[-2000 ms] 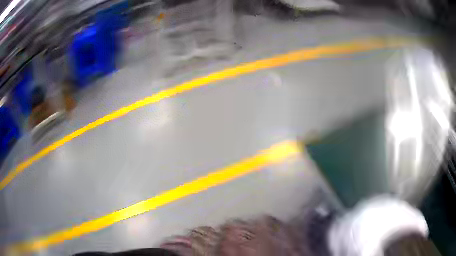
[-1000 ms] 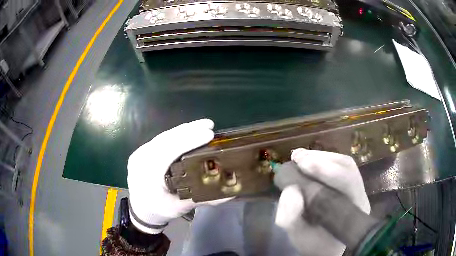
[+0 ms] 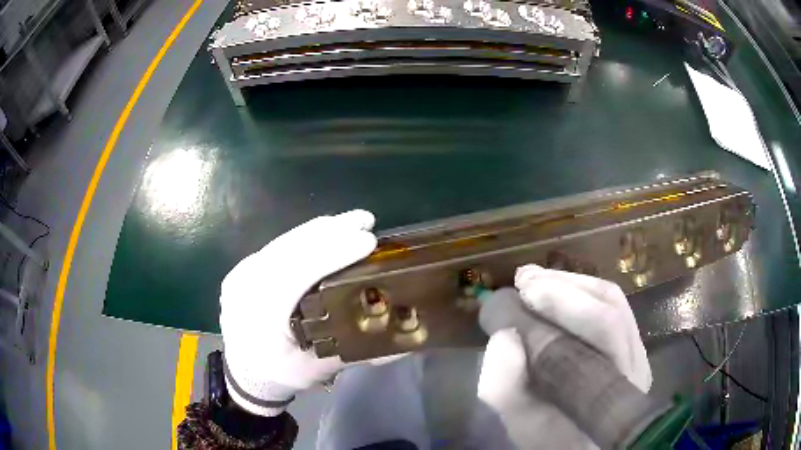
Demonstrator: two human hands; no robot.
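Observation:
A dark bronze housing bar (image 3: 439,303) with paired gold-coloured recesses lies across the view, its right end further away. An orange strip (image 3: 391,255) shows along its upper side. My left hand (image 3: 277,303), in a white glove, grips the bar's left end. My right hand (image 3: 584,325), in a white glove, is closed around a grey dispensing syringe (image 3: 566,356) with a green rear cap (image 3: 660,426). The syringe's green needle tip (image 3: 479,290) is at a recess left of my right hand. My right fingers partly hide the recesses beside them.
Stacked housings (image 3: 400,37) stand at the far side of the dark green bench mat (image 3: 369,167). A white paper sheet (image 3: 727,116) lies at the right. A dark box with red lit digits (image 3: 654,19) is at the far right. Grey floor with yellow lines (image 3: 92,198) is left.
Two seconds ago the view showed mainly blurred floor and one gloved hand. Since one second ago, the bar, both hands and the syringe have stayed almost in place, with the needle tip at the same recess.

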